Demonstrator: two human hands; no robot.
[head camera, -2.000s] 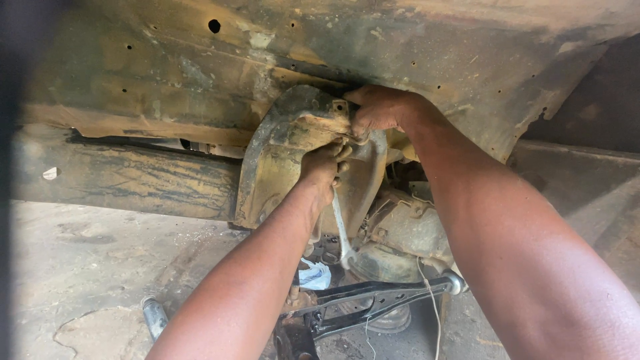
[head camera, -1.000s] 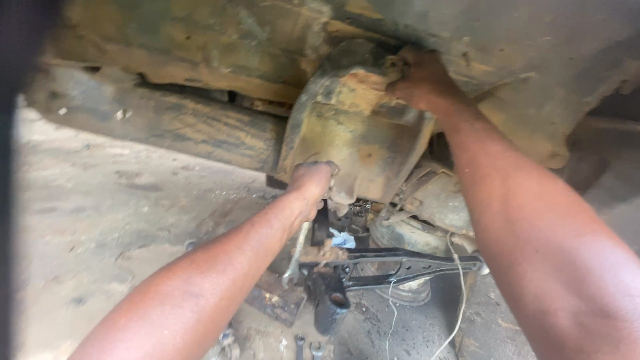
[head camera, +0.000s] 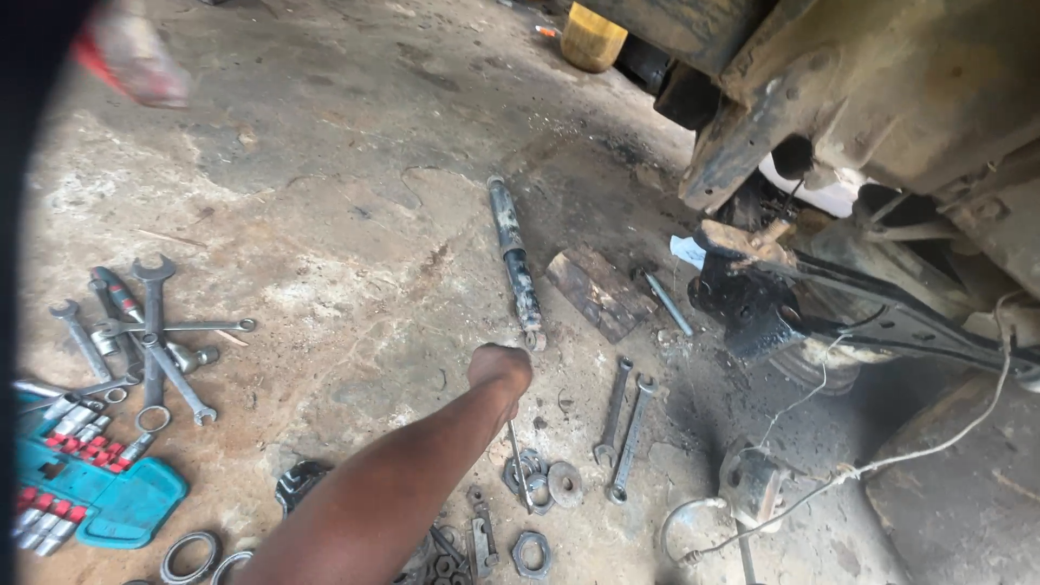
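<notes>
My left hand (head camera: 500, 374) is closed around a metal wrench (head camera: 518, 463), seen edge-on and pointing down over large nuts and a flat washer (head camera: 565, 484). Its upper end is hidden by the fist. Just beyond the knuckles, the eye of a worn shock absorber (head camera: 509, 236) lies on the concrete floor. A combination wrench (head camera: 631, 439) and another wrench (head camera: 613, 410) lie side by side, right of the hand. My right hand is out of view. Another large hex nut (head camera: 532, 555) lies near the bottom edge.
Several wrenches (head camera: 153, 325) lie piled at left above a teal socket case (head camera: 134, 504). A wood block (head camera: 601, 292) and a metal rod (head camera: 669, 303) lie right of centre. Black suspension arm (head camera: 894, 317), hanging cord (head camera: 934, 447) and rusty vehicle underbody (head camera: 918, 89) fill the right side.
Both hands were at the rusty body panel; my left hand has moved away from it with the wrench, and my right hand has left the view. The view has swung left toward the floor.
</notes>
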